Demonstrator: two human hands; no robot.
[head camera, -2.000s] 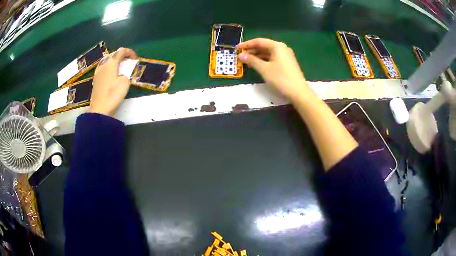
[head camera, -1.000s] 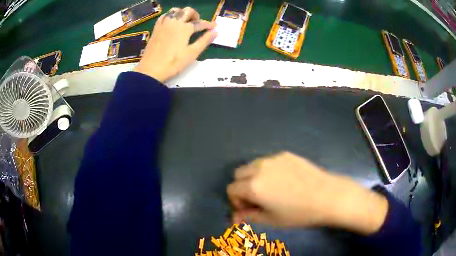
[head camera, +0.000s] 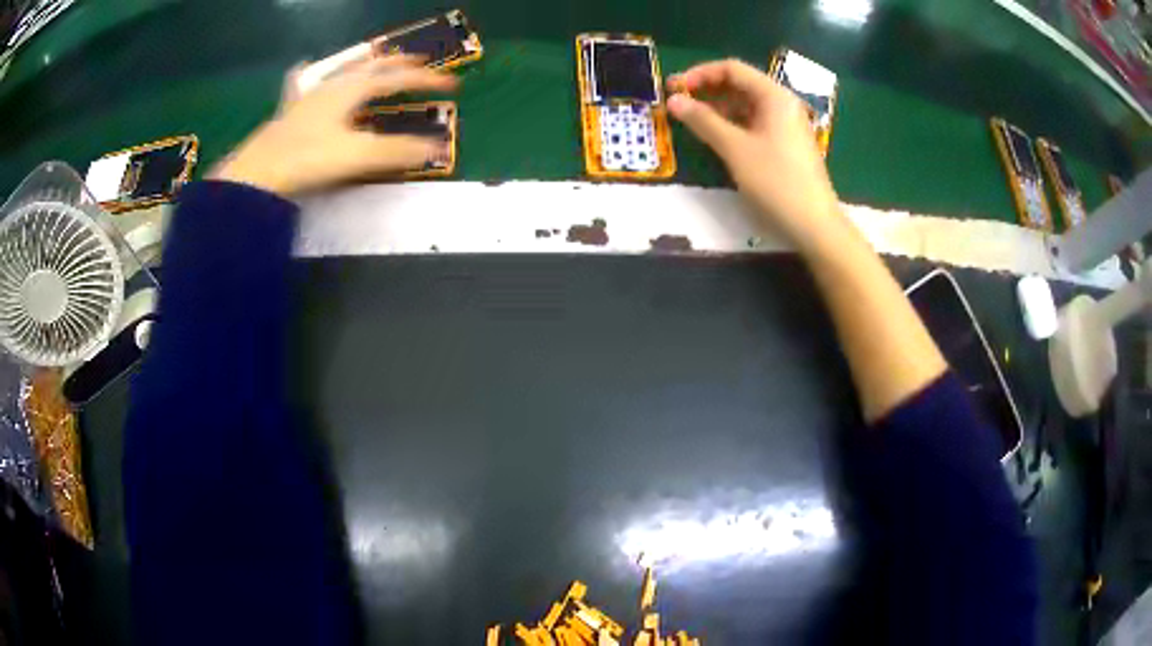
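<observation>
An orange-edged handset (head camera: 625, 107) lies upright in front of me on the green conveyor belt, dark screen above pale keypad. My right hand (head camera: 752, 126) is at its right edge, thumb and index finger pinched together by the screen; whether a small part is between them is hidden. My left hand (head camera: 335, 126) is slightly blurred, fingers spread over two handsets that lie sideways at the left, the upper one (head camera: 436, 41) and the lower one (head camera: 423, 133). Small orange side parts (head camera: 575, 621) lie in a loose pile at the bottom.
Another handset (head camera: 809, 91) lies partly behind my right hand, one (head camera: 145, 172) at far left, more at far right. A worn white rail (head camera: 505, 218) edges the belt. A fan (head camera: 51, 284) stands left. A smartphone (head camera: 966, 353), partly under my right arm, and a white case (head camera: 1036, 307) lie right.
My right hand has moved from the orange pile up to the belt. My left hand has shifted left onto the sideways handsets. A keypad-up handset now lies between my hands.
</observation>
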